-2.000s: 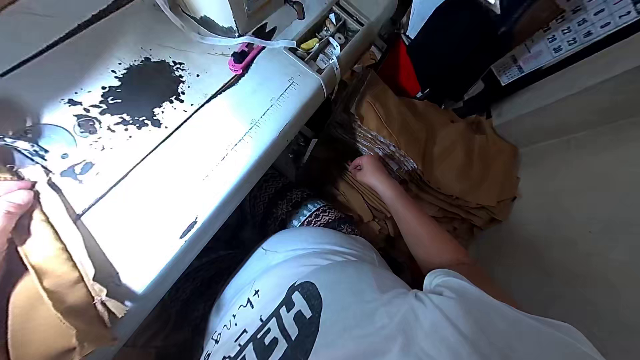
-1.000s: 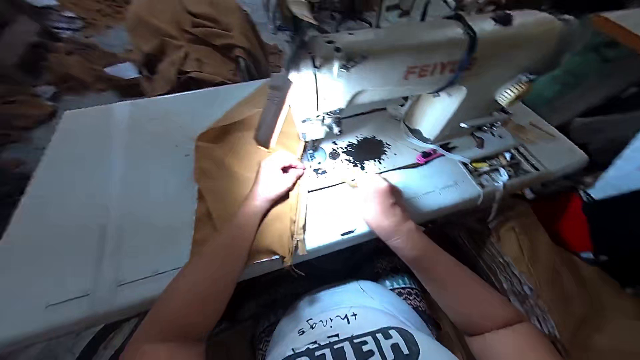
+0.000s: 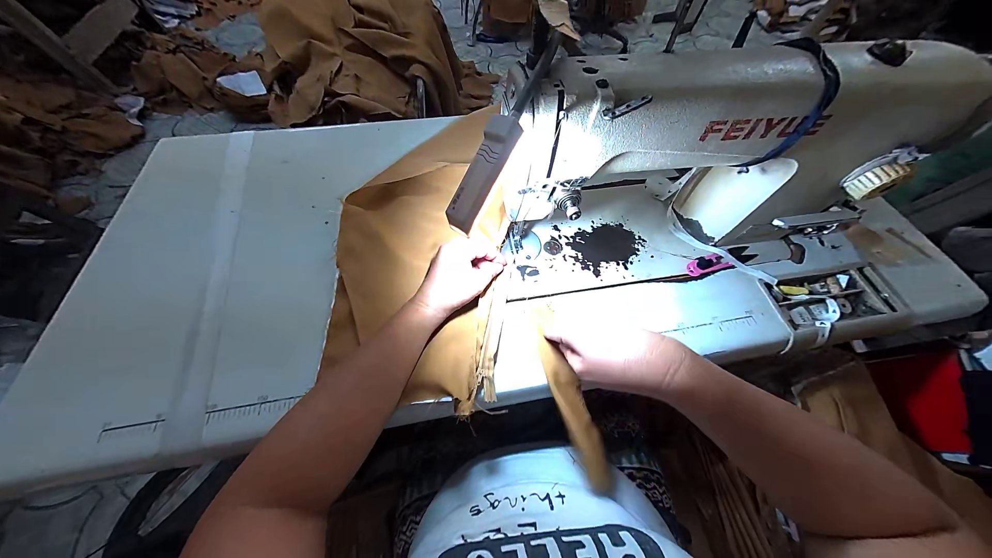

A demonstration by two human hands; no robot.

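My left hand rests on a tan fabric piece with its fingertips pinched on the edge, just in front of the needle area of a Feiyue sewing machine. Frayed strips run along that edge towards the table's front. To the right, my right hand holds a narrow tan fabric strip that hangs past the table edge over my lap. Bright lamp glare washes out part of the right hand.
The white table extends left. A grey lamp hangs above my left hand. Pink thread snips lie right of a black worn patch, near a recessed tray of small parts. Tan cloth heaps lie behind.
Two seconds ago my right hand was at the fabric pile right of the table; it is now in front of the machine with a tan strip. The view has swung left.
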